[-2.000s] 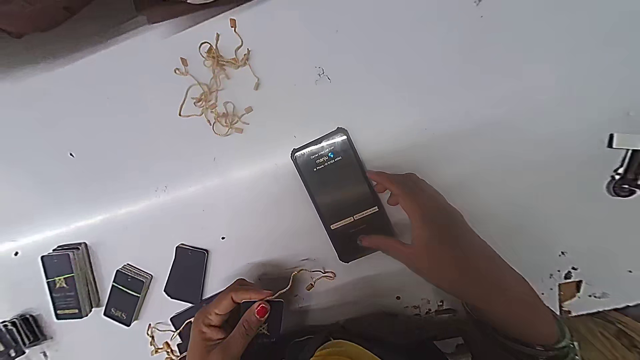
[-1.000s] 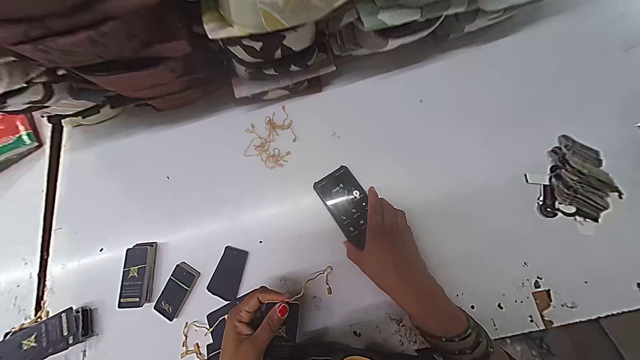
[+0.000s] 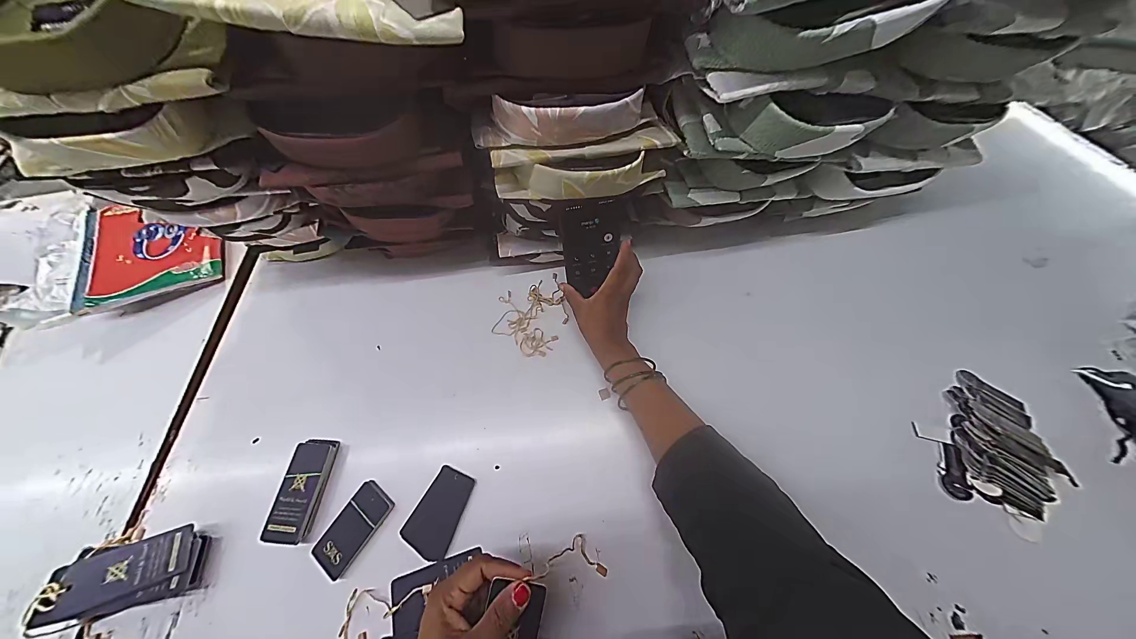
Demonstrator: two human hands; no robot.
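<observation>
My right hand (image 3: 608,297) holds a dark smartphone (image 3: 589,244) upright at the front of the stacked garments, its screen lit. Beside it on the white table lies a tangle of tan tag strings (image 3: 530,321). At the bottom, my left hand (image 3: 479,603) pinches a dark hang tag (image 3: 530,612) with a tan string (image 3: 572,552) trailing to the right. Another dark tag (image 3: 410,593) lies just left of those fingers. Farther left are a plain dark tag (image 3: 438,513) and two stacks of printed tags (image 3: 300,493) (image 3: 352,530).
Strung dark tags (image 3: 120,572) lie at the lower left. Folded collared garments (image 3: 568,133) are stacked along the far edge. A red and green packet (image 3: 151,257) lies at the left, past a dark seam. A pile of dark slim items (image 3: 1003,448) lies at the right.
My right hand has carried the phone away from me, from the middle of the table to the stacked garments. My left hand still holds a tag and string. The view has tilted up.
</observation>
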